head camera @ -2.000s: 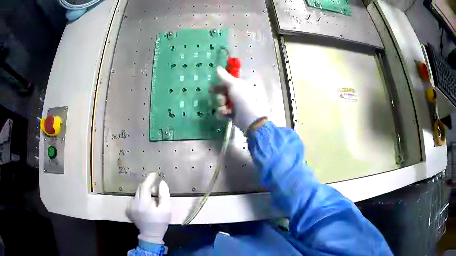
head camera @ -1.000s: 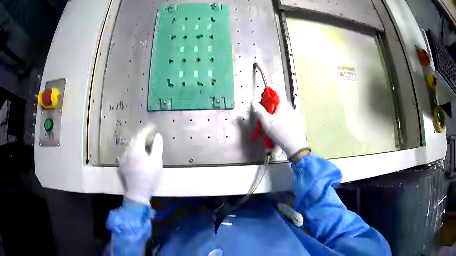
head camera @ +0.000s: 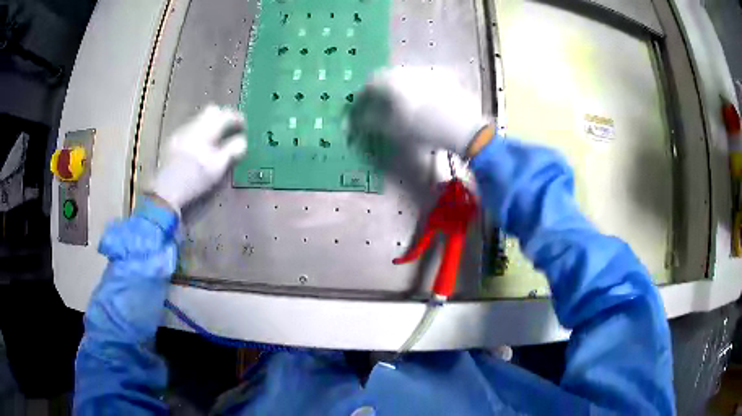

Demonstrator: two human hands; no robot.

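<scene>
The green fixture plate [head camera: 307, 114] lies on the grey perforated worktable [head camera: 325, 268], with rows of dark holes and small pale squares; its top is cut off by the picture edge. My right hand [head camera: 415, 106], gloved in white and blurred, is over the plate's right edge, fingers bent down; whether it touches or holds anything cannot be seen. My left hand [head camera: 201, 153], also gloved, is at the plate's left edge with its fingers curled and thumb apart, holding nothing visible. The red air blow gun [head camera: 447, 227] lies on the worktable below my right hand, released.
The pale yellow-green panel [head camera: 594, 162] is to the right. The emergency stop [head camera: 68, 164] and green button [head camera: 70, 209] are on the frame at the left. A pale hose [head camera: 419, 329] and a blue cord [head camera: 213, 335] cross the front edge.
My right hand has let go of the red air gun and moved up and left to the plate. My left hand has moved up beside the plate's left edge. The view has shifted.
</scene>
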